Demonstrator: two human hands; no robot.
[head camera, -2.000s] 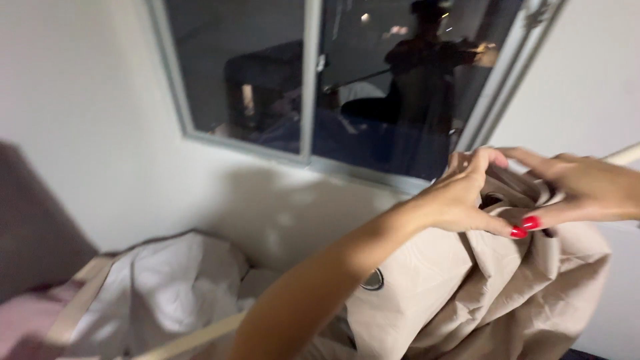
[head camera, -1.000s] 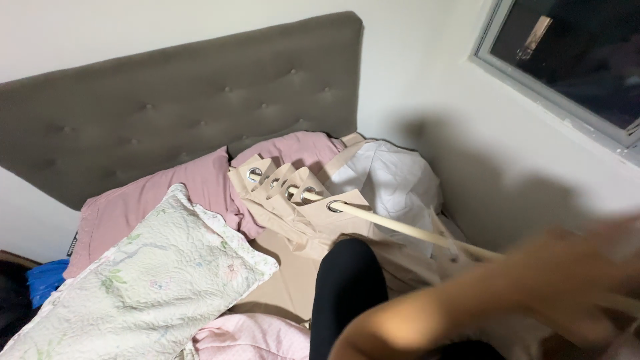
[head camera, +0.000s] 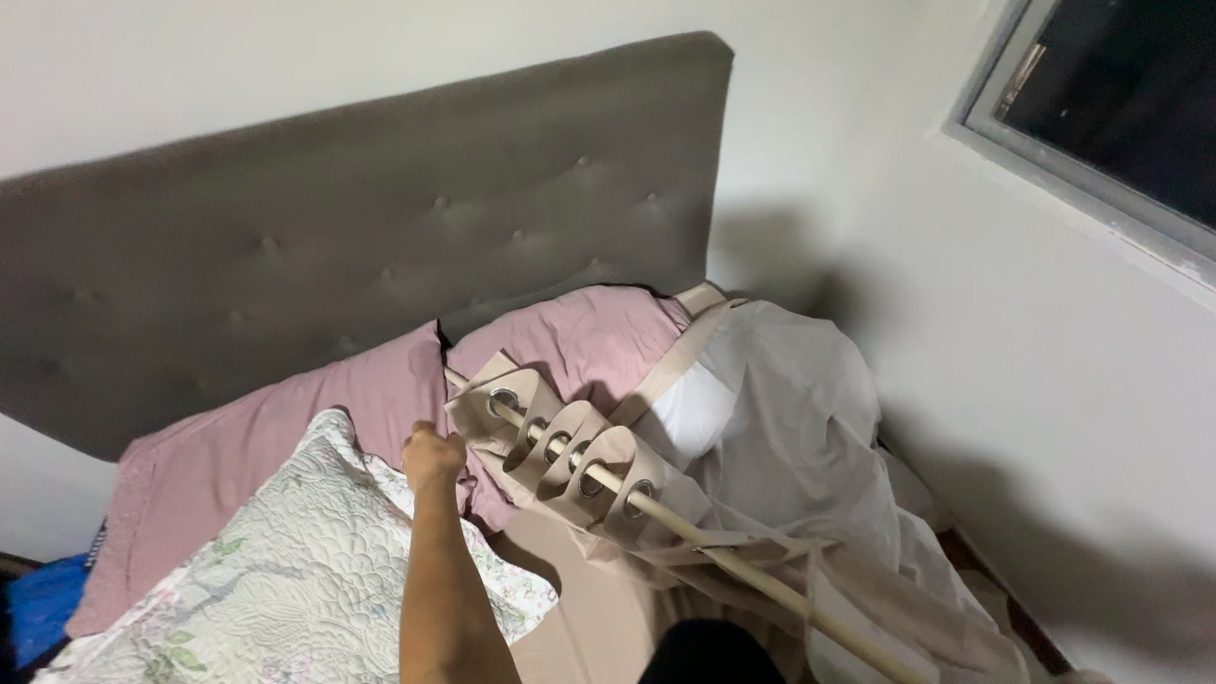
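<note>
My left hand (head camera: 433, 456) reaches over the bed beside the pink pillow, near the left edge of a beige grommet curtain (head camera: 608, 475). Its fingers look curled, but whether they hold cloth cannot be told. A pale wooden rod (head camera: 760, 581) runs through several metal rings of the curtain, which lies in folds across the bed. The rod's near end leaves the view at the bottom right. White sheer fabric (head camera: 807, 389) with a beige band lies to the right of the curtain. My right hand cannot be made out.
A grey tufted headboard (head camera: 380, 228) stands behind pink pillows (head camera: 370, 380). A quilted floral cover (head camera: 285, 560) lies at the left, and a blue bag or cloth (head camera: 47, 608) is at the left edge. A dark knee (head camera: 711, 655) shows at the bottom. A window (head camera: 1092, 180) is at the right.
Two seconds ago both hands held bunched beige curtain near the window. The view has swung left to the bed, and my left hand has come in by the pillow.
</note>
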